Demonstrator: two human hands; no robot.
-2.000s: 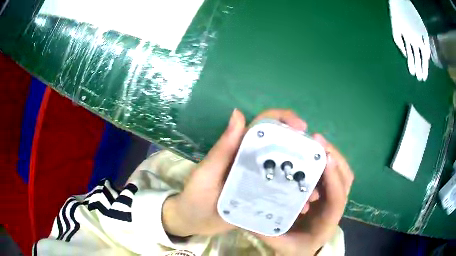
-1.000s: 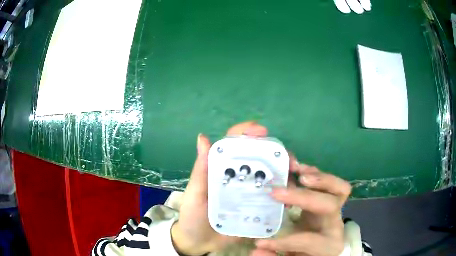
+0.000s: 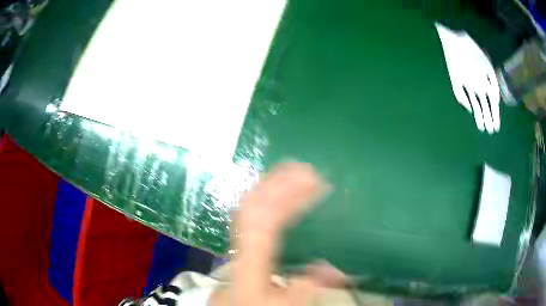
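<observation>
My left hand (image 3: 281,194) is raised over the green table near its front edge, badly blurred. Its fingers look bent to the right; whether it holds anything cannot be told. A blurred skin-coloured patch at the bottom centre, perhaps my right hand (image 3: 326,275), is low and partly cut off; its fingers cannot be made out. The white plug adapter does not show. A small flat white pad (image 3: 494,206) lies on the table at the right, away from both hands.
A large white sheet (image 3: 173,66) under shiny clear film covers the table's left part. A white glove (image 3: 473,77) lies flat at the upper right, beside a clear bottle or container and a yellowish object (image 3: 533,77). Red and blue material (image 3: 120,245) is below the table's curved front edge.
The adapter, held pins-up between both hands before, is out of sight. My hands have moved apart and the right one dropped low. The view has turned, showing the whole glove again.
</observation>
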